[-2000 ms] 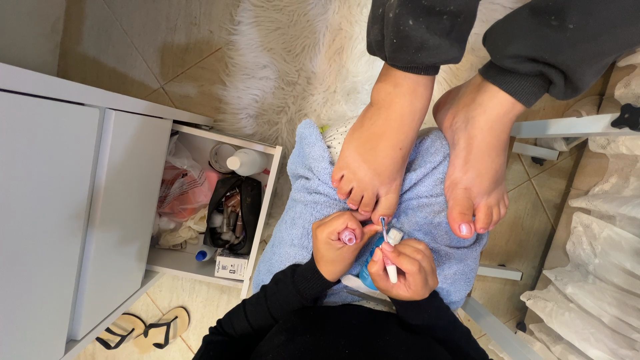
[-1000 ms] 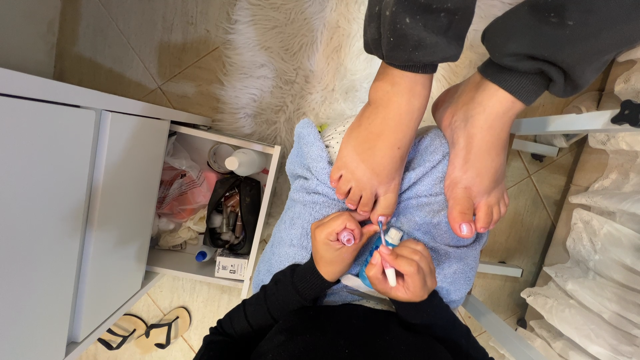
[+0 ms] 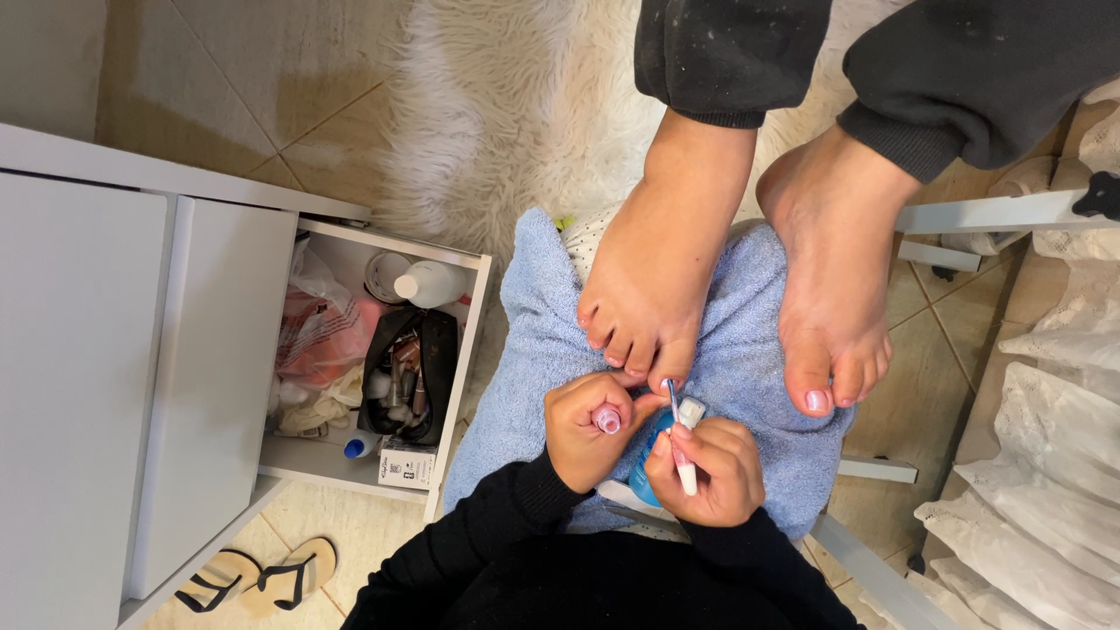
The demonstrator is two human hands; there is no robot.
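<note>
My left hand [image 3: 588, 429] is curled round a small open nail polish bottle [image 3: 606, 418], its thumb and fingertip against the big toe of another person's foot [image 3: 656, 254]. In my right hand [image 3: 713, 472] is a nail polish brush by its white cap [image 3: 685, 472], its bristles touching that big toenail. The person's other foot [image 3: 831, 262] rests alongside, with a shiny pale polish on its big toenail. Both feet lie on a blue towel [image 3: 542, 350]. A blue bottle with a clear cap [image 3: 647, 464] lies between my hands, partly hidden by them.
At left, a white cabinet's open drawer [image 3: 480, 324] holds a white bottle [image 3: 430, 284], a black pouch [image 3: 446, 350] of small items, plastic bags and a small box [image 3: 407, 465]. Flip-flops [image 3: 293, 573] lie on the floor below. Metal stand legs [image 3: 989, 213] and white lace fabric [image 3: 1041, 446] are at right.
The brush in my right hand has shifted slightly at the big toe and is now more upright over the nail. My left hand and both feet hold nearly the same position.
</note>
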